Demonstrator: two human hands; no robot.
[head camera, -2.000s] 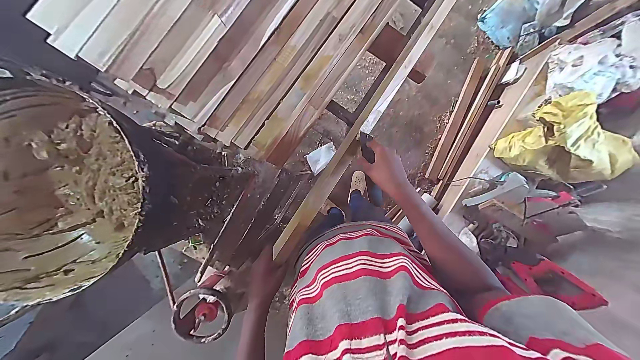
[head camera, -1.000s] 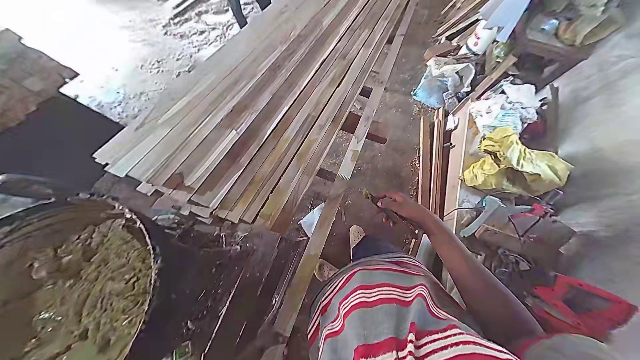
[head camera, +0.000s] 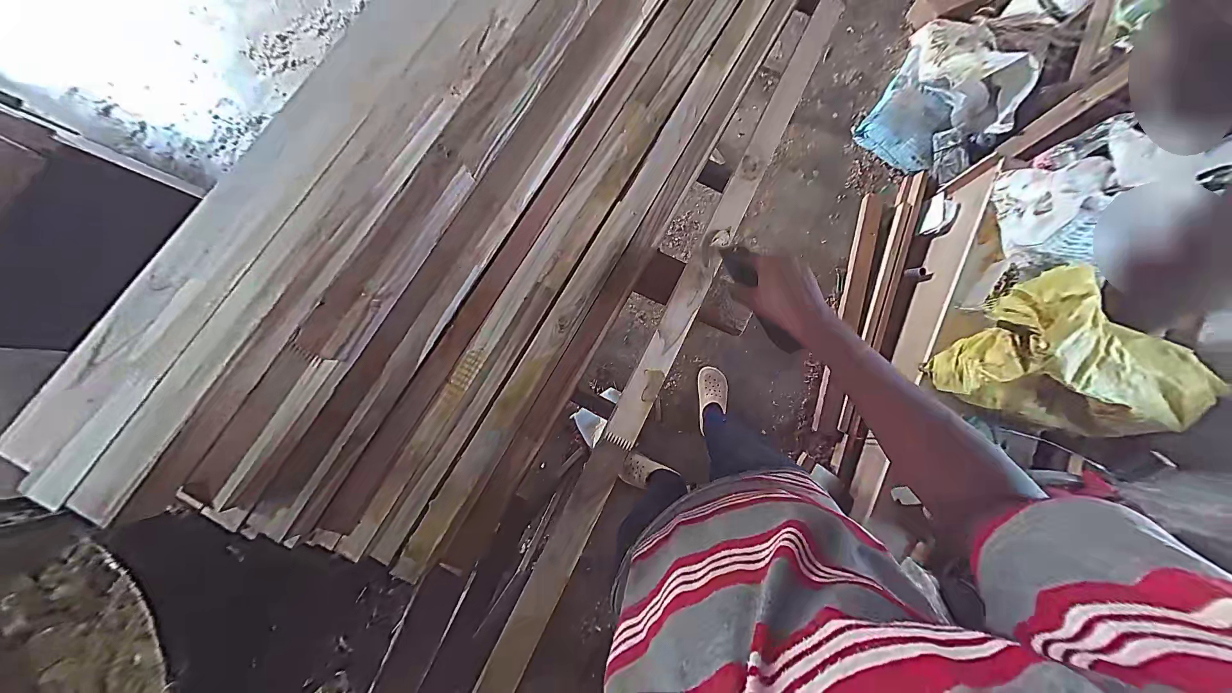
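A long narrow wooden strip (head camera: 674, 308) runs diagonally past my legs, with a toothed finger joint across it near my feet. My right hand (head camera: 784, 294) is closed around a dark-handled tool (head camera: 741, 268), whose tip is at the strip's right edge. A small pale lump (head camera: 720, 239) shows at that tip; whether it lies on the tool or the wood I cannot tell. My left hand is out of view. Left of the strip, many wooden boards (head camera: 462, 289) lie side by side, some finger-jointed and stained yellowish.
Dark crosspieces (head camera: 664, 277) pass beneath the strip. A round container's rim (head camera: 130, 587) and its brownish contents show at lower left. On the right lie more wood strips (head camera: 866, 289), a yellow plastic sack (head camera: 1078, 356) and crumpled plastic bags (head camera: 948, 96). My feet in clogs (head camera: 712, 388) are beside the strip.
My right hand and its tool have come from right of the strip to its edge. My left hand, at the strip's near end two seconds ago, is out of sight. The view has shifted considerably.
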